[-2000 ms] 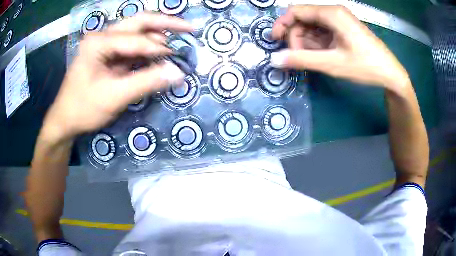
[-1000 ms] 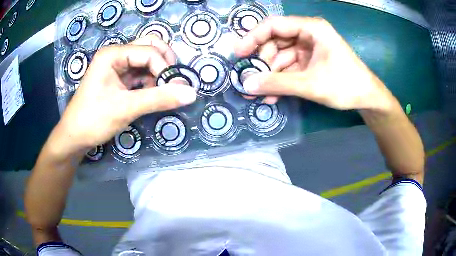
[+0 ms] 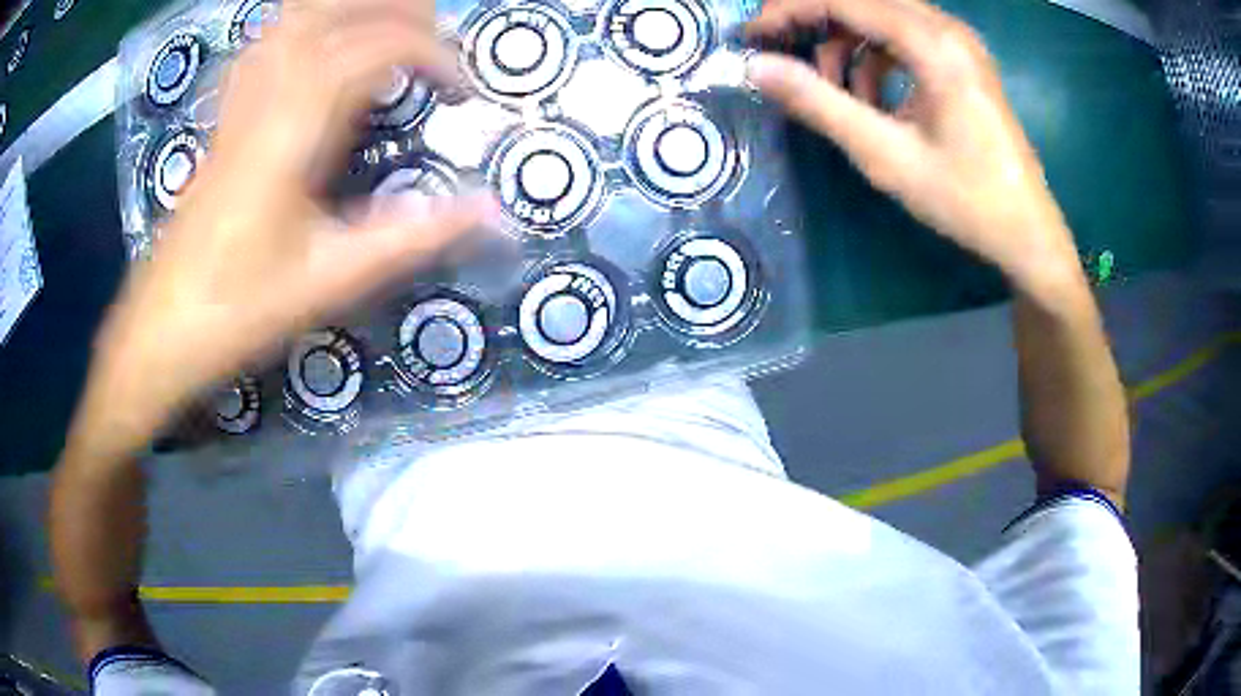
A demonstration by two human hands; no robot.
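Observation:
A clear blister tray (image 3: pixel 613 377) lies on the dark green bench in front of me, tilted a little. Round black-and-silver parts (image 3: pixel 568 314) sit in its pockets, including along the near row and at the right. My left hand (image 3: pixel 272 231) is blurred over the tray's left half, thumb and fingers apart, and hides several pockets. No part shows in its grip. My right hand (image 3: pixel 925 123) is at the tray's far right corner, thumb and fingers spread, with no part visible in it.
A white paper label (image 3: pixel 17 252) lies left of the tray. A pale rail (image 3: pixel 68 116) curves behind it, with the green belt beyond at the upper left. Grey floor with a yellow line (image 3: pixel 939 475) shows below the bench edge.
One second ago each hand held a round part over the tray; now neither shows one. The right hand has moved up and right, the left hand slightly left. The tray appears shifted left and up.

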